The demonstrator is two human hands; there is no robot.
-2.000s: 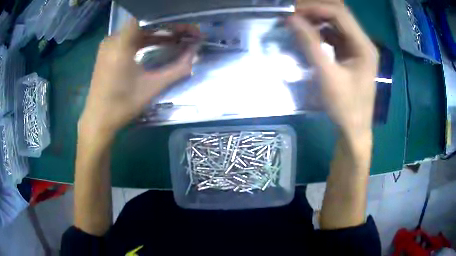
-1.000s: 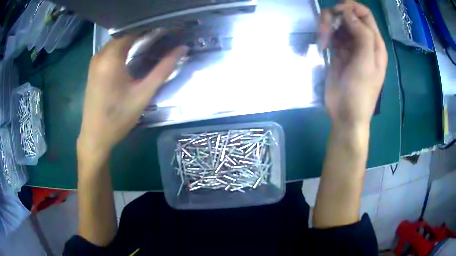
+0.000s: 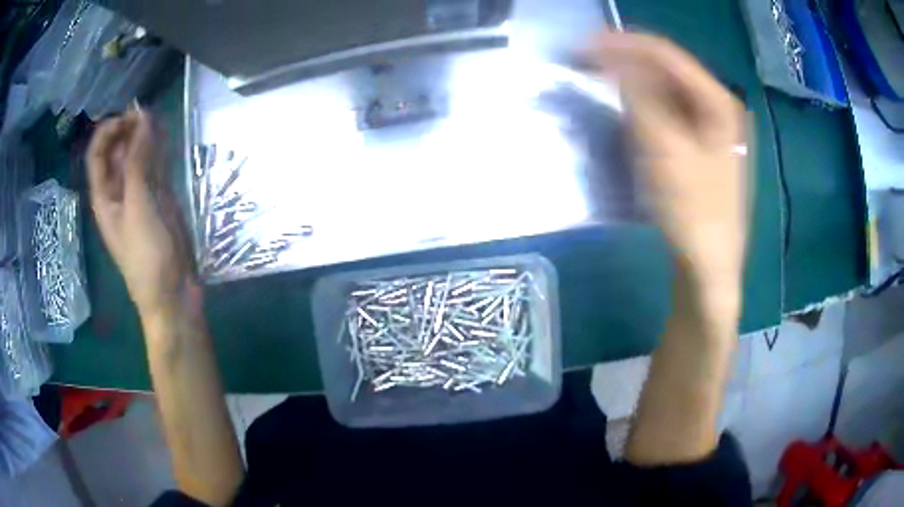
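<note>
My left hand (image 3: 137, 208) is left of the metal tray (image 3: 396, 252), over the green bench, fingers curled up; a small bright tip shows at its fingertips, too small to name. My right hand (image 3: 684, 139) is blurred over the tray's right side; what it holds, if anything, cannot be seen. A small dark-grey fixture (image 3: 396, 112) sits on the tray under the grey machine head (image 3: 337, 35). Loose metal pins (image 3: 233, 223) lie in the tray's left end. A clear front bin (image 3: 337, 381) full of pins stands nearest my body.
A clear bin of pins (image 3: 53, 259) stands at the left, with more clear tubs (image 3: 64, 64) stacked at the upper left. Another pin bin (image 3: 778, 45) is at the upper right beside a blue edge. A dark cable (image 3: 781, 198) runs along the right of the green bench top.
My left hand has moved left from the fixture to outside the tray, uncovering the fixture and loose pins. My right hand has moved slightly down and left, inward over the tray's right side.
</note>
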